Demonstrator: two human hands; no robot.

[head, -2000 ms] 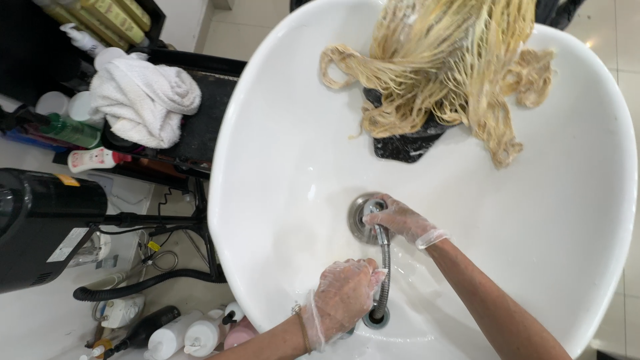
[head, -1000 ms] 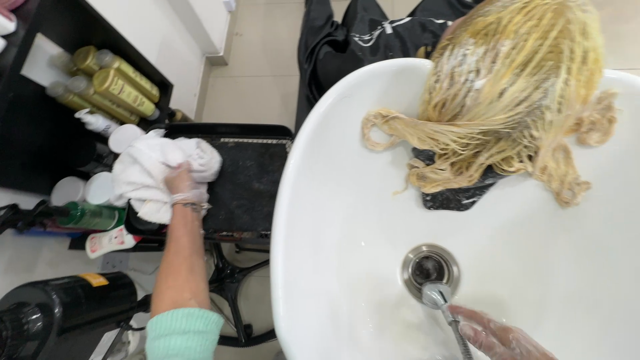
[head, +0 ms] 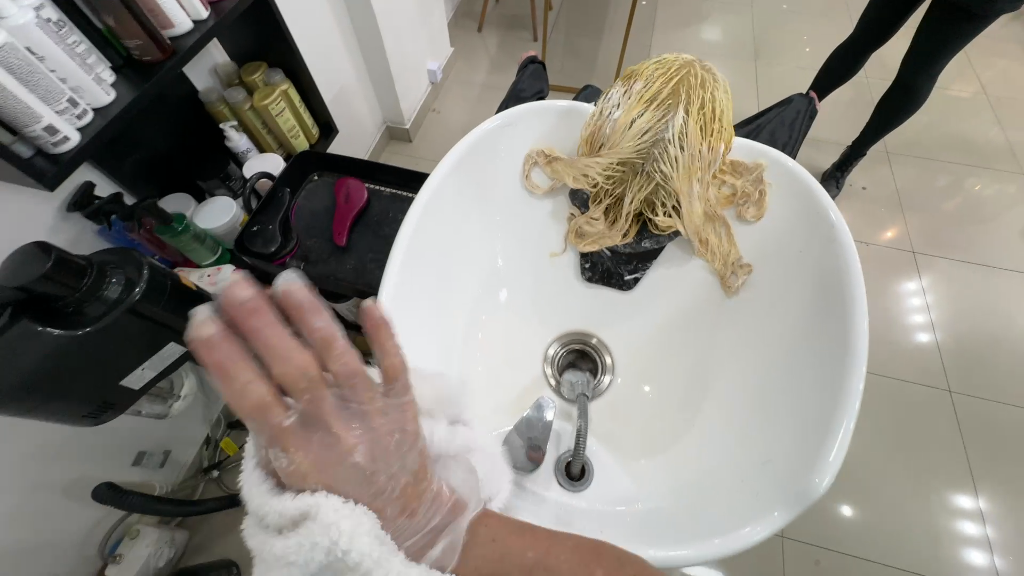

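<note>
My right hand (head: 344, 424), in a clear wet plastic glove, is raised at lower left with its fingers spread. A white towel (head: 312, 520) lies around and behind its wrist. My left hand is not seen. Beyond, a white wash basin (head: 704, 448) has a shower head (head: 576, 384) resting at its metal drain (head: 579, 342), with its hose (head: 582, 436) rising from a round fitting. A chrome lever (head: 530, 436) stands beside the hose. Blond hair coated in cream (head: 660, 152) hangs over the far rim, above a black neck rest (head: 620, 268).
A black tray (head: 344, 256) at left holds a pink hairbrush (head: 349, 210). Gold bottles (head: 276, 116) and white bottles (head: 48, 72) stand on black shelves. A black appliance (head: 88, 336) is at far left. A person in black leggings (head: 888, 72) stands at far right.
The white towel has left the tray, where my left hand was on it, and is now by my right hand. My right hand has left the shower hose. The view has shifted.
</note>
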